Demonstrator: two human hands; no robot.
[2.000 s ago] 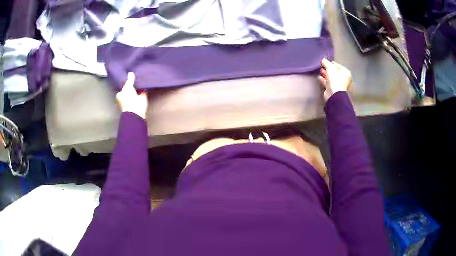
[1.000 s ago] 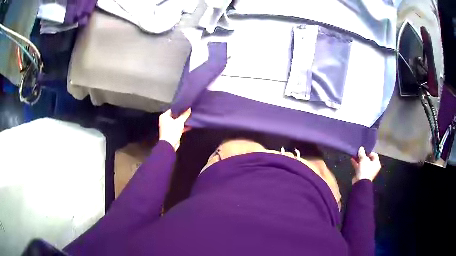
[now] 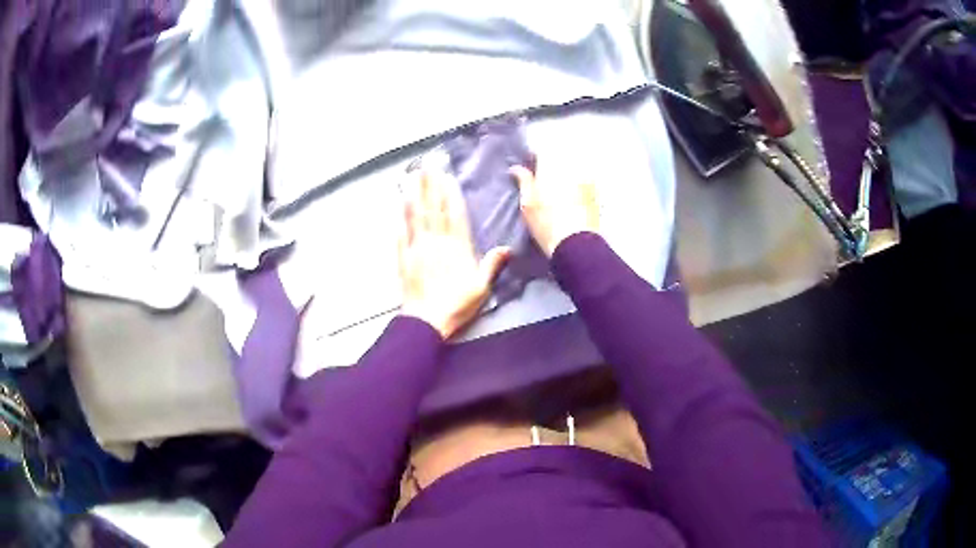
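The pale lilac-white garment body [image 3: 353,246] lies spread on the pressing table. A purple-grey pocket patch [image 3: 494,193] lies on its inside. My left hand [image 3: 437,252] rests flat, fingers apart, on the pocket's left side and covers the pale strip there. My right hand [image 3: 557,203] rests on the cloth at the pocket's right edge, thumb out to the left. A dark seam line [image 3: 428,139] crosses the cloth above the pocket. The purple hem band [image 3: 514,364] runs along the near edge, partly hidden by my sleeves.
A steam iron [image 3: 701,128] stands at the table's upper right, its hose [image 3: 808,193] running right past a purple rest [image 3: 837,150]. Crumpled purple and white cloth [image 3: 139,139] lies at the left. A blue crate [image 3: 878,487] is at the lower right; a white block [image 3: 161,522] is lower left.
Both hands have let go of the purple band's edge and moved up onto the pocket. The garment now lies higher on the table, its pocket shown between my hands.
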